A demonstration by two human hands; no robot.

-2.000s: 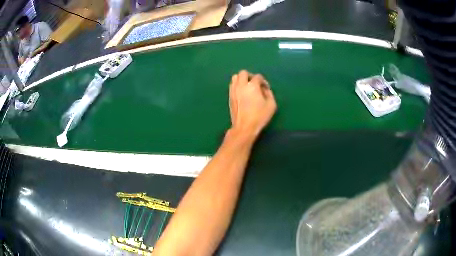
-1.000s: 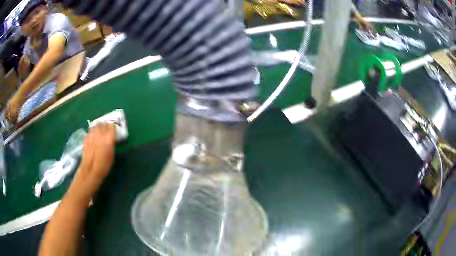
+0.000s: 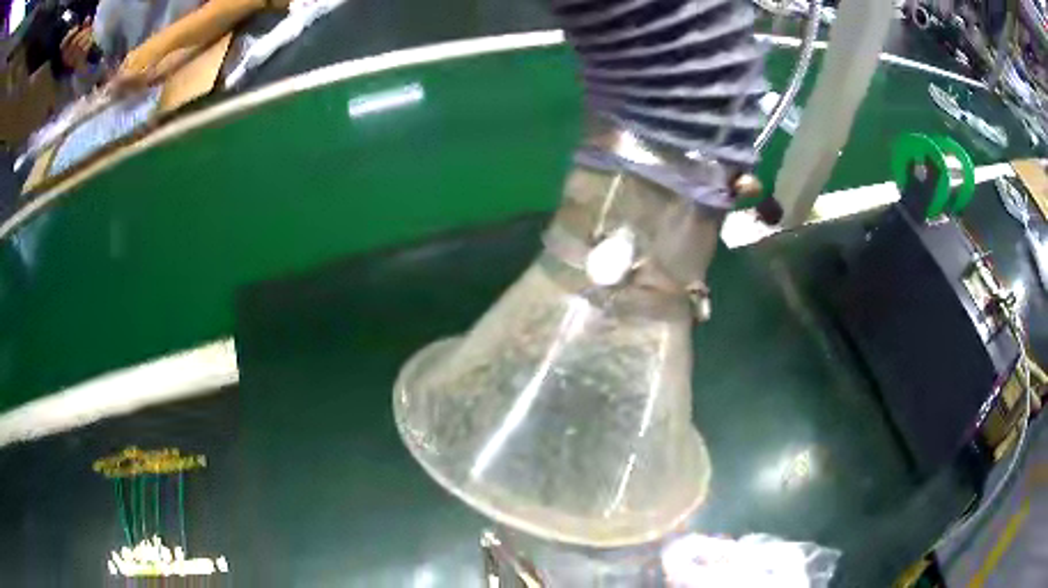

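Neither of my hands shows. The clear plastic fume extractor cone (image 3: 563, 402) hangs in front of me and covers the middle of the bench. A crumpled clear-white bagged bundle (image 3: 747, 563) lies at the bottom edge, right of the cone and partly cut off. A thin metallic object (image 3: 506, 563), cut off by the bottom edge, shows below the cone; I cannot tell what it is. Brass contact strips (image 3: 149, 462) lie at the lower left, joined by green wires (image 3: 149, 511) to pieces with white parts (image 3: 167, 561).
A grey ribbed duct (image 3: 678, 86) runs up from the cone. The green conveyor (image 3: 287, 195) with white edging crosses behind. A pale post (image 3: 833, 103) stands right of the duct. A green reel (image 3: 933, 175) sits above a dark box (image 3: 919, 333) at right. A person's arm (image 3: 195, 35) reaches across at upper left.
My left hand and the white housing it was on have left the conveyor and are out of sight. The view has shifted, the cone sits further right, and the brass strips show again.
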